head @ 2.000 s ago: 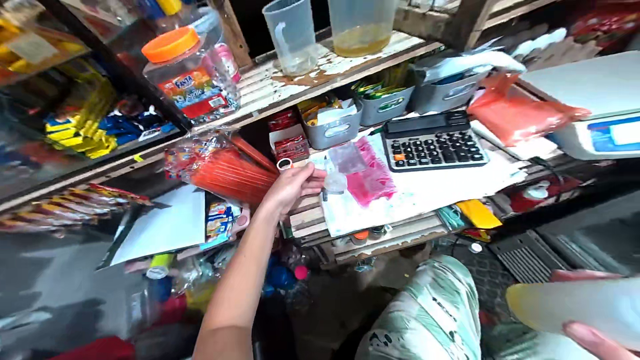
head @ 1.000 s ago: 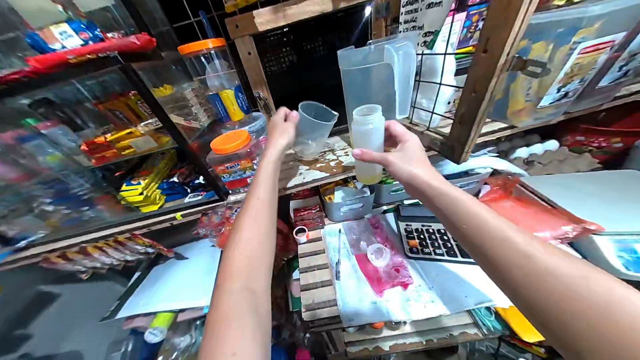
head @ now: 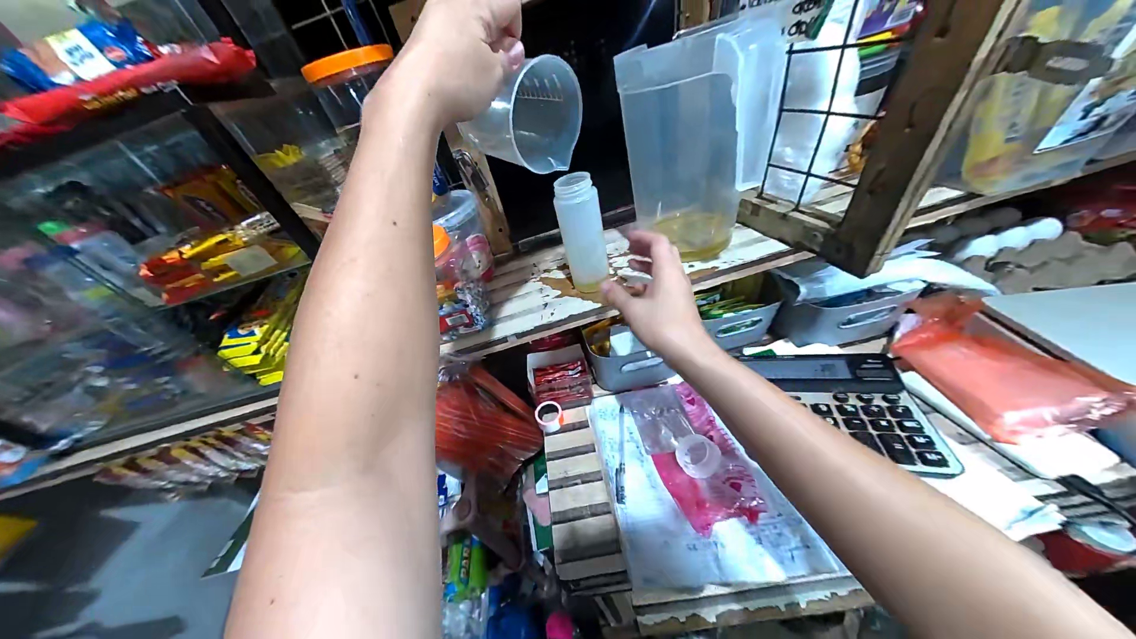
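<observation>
My left hand (head: 466, 62) grips a clear plastic measuring cup (head: 537, 111), tilted with its spout low above the mouth of a translucent plastic bottle (head: 581, 232). The bottle stands uncapped and upright on the worn wooden shelf, a little yellowish liquid at its bottom. Just right of its base is my right hand (head: 655, 288), fingers apart and holding nothing; whether a fingertip touches the bottle I cannot tell. Behind that hand stands a large clear plastic pitcher (head: 683, 151) with yellowish liquid low inside. A small translucent cap (head: 698, 455) lies on pink plastic packaging (head: 710, 493).
A calculator (head: 874, 417) and an orange plastic bag (head: 1003, 373) lie at the right. Grey baskets (head: 626, 368) sit beneath the shelf edge. An orange-lidded jar (head: 346, 71) stands left of my left arm. The wooden frame with wire mesh (head: 914, 133) juts out right of the pitcher.
The bottle, held in my right hand one second ago, now stands on the shelf, released. My left hand has lifted the measuring cup from the shelf and tilted it over the bottle.
</observation>
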